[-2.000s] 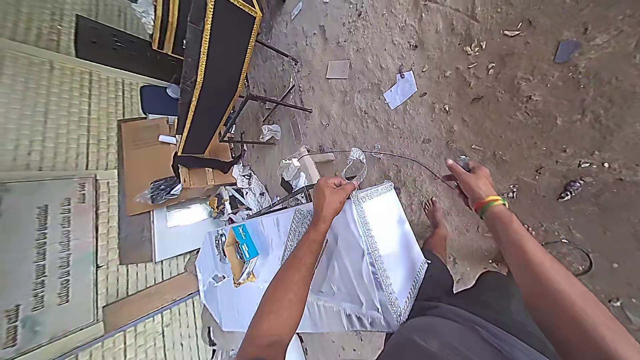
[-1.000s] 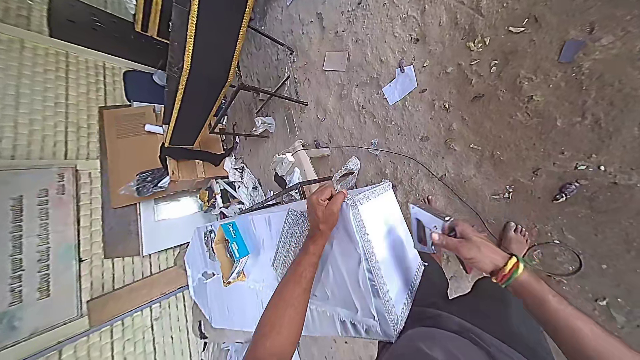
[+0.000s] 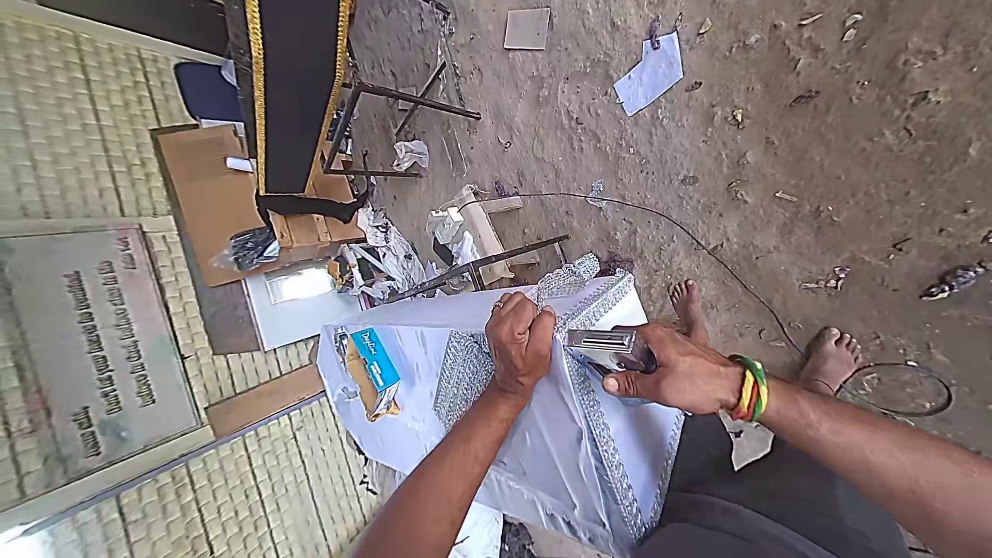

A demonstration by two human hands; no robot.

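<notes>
My left hand [image 3: 521,341] grips a silver lace trim [image 3: 570,279] and the white fabric edge at the top of a box-like form covered in white satin [image 3: 535,457]. My right hand [image 3: 678,368] is closed around a metal staple gun [image 3: 608,345], whose front end lies over the silver trim band along the form's edge, just right of my left hand. A flat piece of silver trim [image 3: 465,376] rests on the white surface left of my left wrist. Farther left on it sits an open blue and brown small carton [image 3: 373,372].
A black-covered form with gold trim [image 3: 293,93] stands on a metal frame [image 3: 411,101] at upper left. Cardboard [image 3: 205,194], a wooden piece [image 3: 488,236] and plastic scraps lie beyond the white form. A black cable [image 3: 682,229] crosses the dirt floor near my bare feet.
My right hand has come in from the right with the staple gun and now meets the trimmed edge beside my left hand. My left hand has kept its hold on the trim.
</notes>
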